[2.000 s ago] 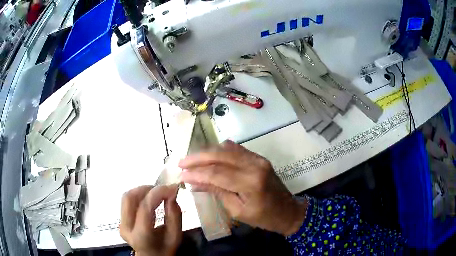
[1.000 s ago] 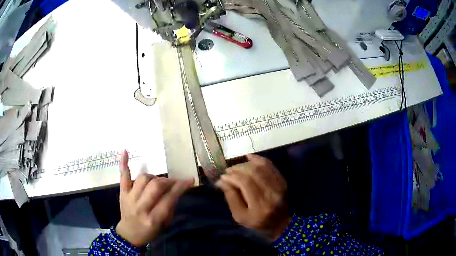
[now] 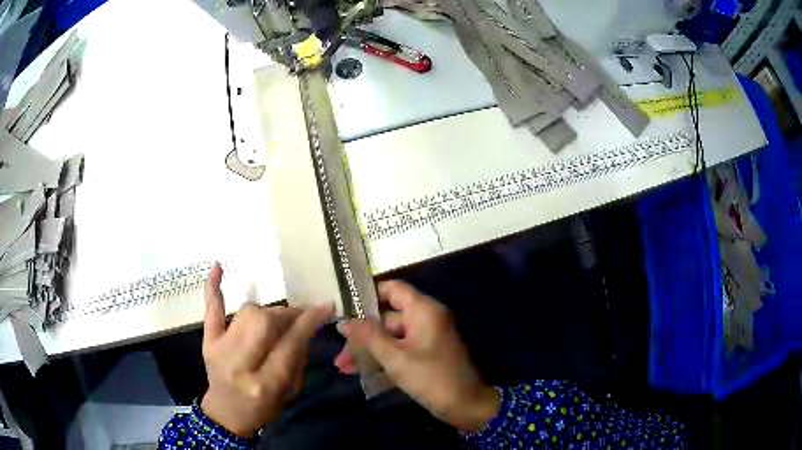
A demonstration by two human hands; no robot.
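A zipper strip [image 3: 327,189] with a line of shiny teeth runs from the presser foot area [image 3: 308,54] down toward me. It lies on the right side of a wider beige fabric strip [image 3: 299,211]. My right hand [image 3: 413,352] grips the zipper's near end between thumb and fingers, just past the table's front edge; a short end hangs below the fingers. My left hand [image 3: 259,356] touches the near end of the fabric strip with a fingertip, its index finger raised; whether it pinches the fabric cannot be told. A thin yellow edge shows along the zipper's right side.
Red and black snips [image 3: 393,53] lie right of the needle area. Toothed zipper strips [image 3: 536,75] are heaped at upper right. Plain cut pieces [image 3: 40,228] are piled at the left. A ruler scale [image 3: 528,183] runs along the front edge. A blue bin [image 3: 690,308] stands at the right.
The view has shifted slightly. My right hand has turned and now grips the zipper's near end, which lies straighter along the fabric strip. My left hand stays at the fabric's near end.
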